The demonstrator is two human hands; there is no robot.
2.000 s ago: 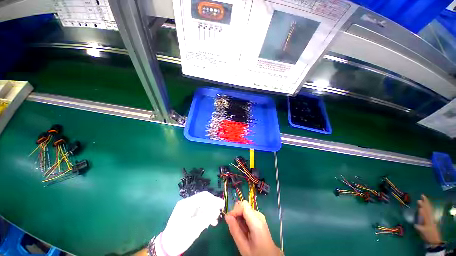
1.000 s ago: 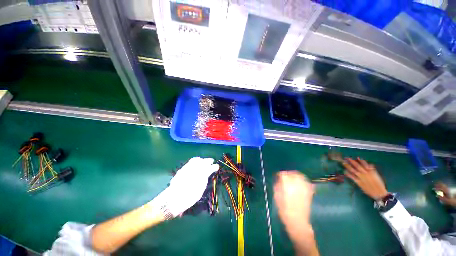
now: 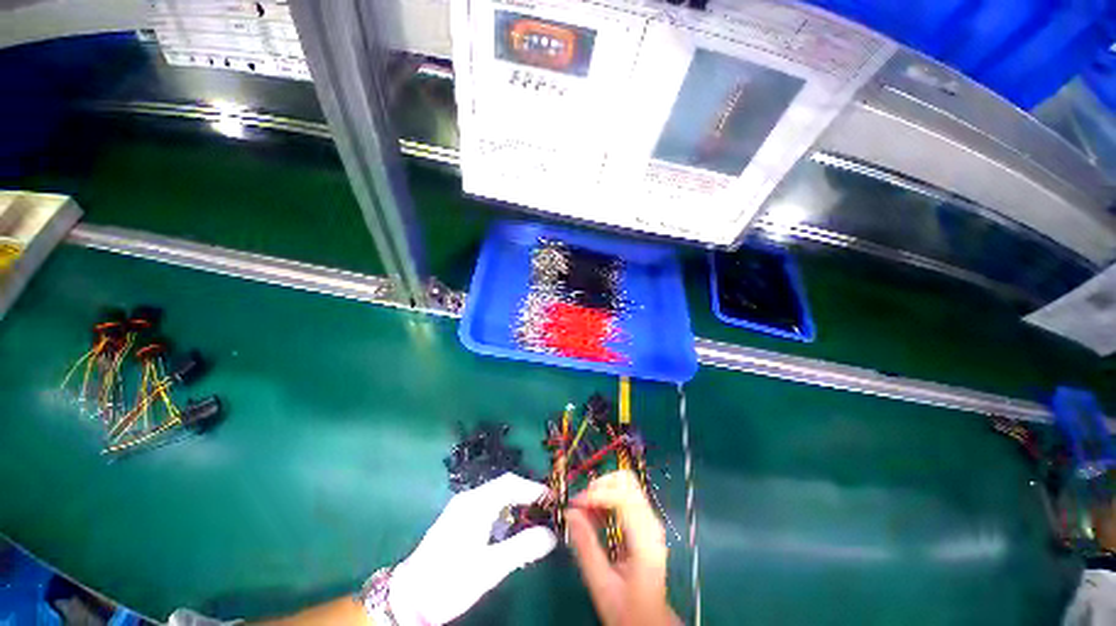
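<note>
My left hand [image 3: 465, 560], in a white glove, holds a harness subassembly by its dark connector [image 3: 519, 521] in front of me. My right hand [image 3: 627, 553], bare, is close beside it, with fingertips pinched on the wires of that subassembly; the exact grip is hidden. More harness subassemblies [image 3: 596, 422] with black connectors and red, yellow and orange wires lie just beyond my hands. A heap of small black parts [image 3: 481, 456] lies beyond my gloved hand.
The large blue tray [image 3: 667, 306] holds red and black wires. A small blue tray [image 3: 759, 291] is to its right. More subassemblies [image 3: 153, 379] lie at left. An instruction sheet [image 3: 551, 135] hangs above. Another person's hand [image 3: 1099, 523] and harnesses show at the right edge.
My right hand has come back from the right and joined my left hand, which has moved off the black parts and now holds a subassembly. The other person's harnesses have left the right middle.
</note>
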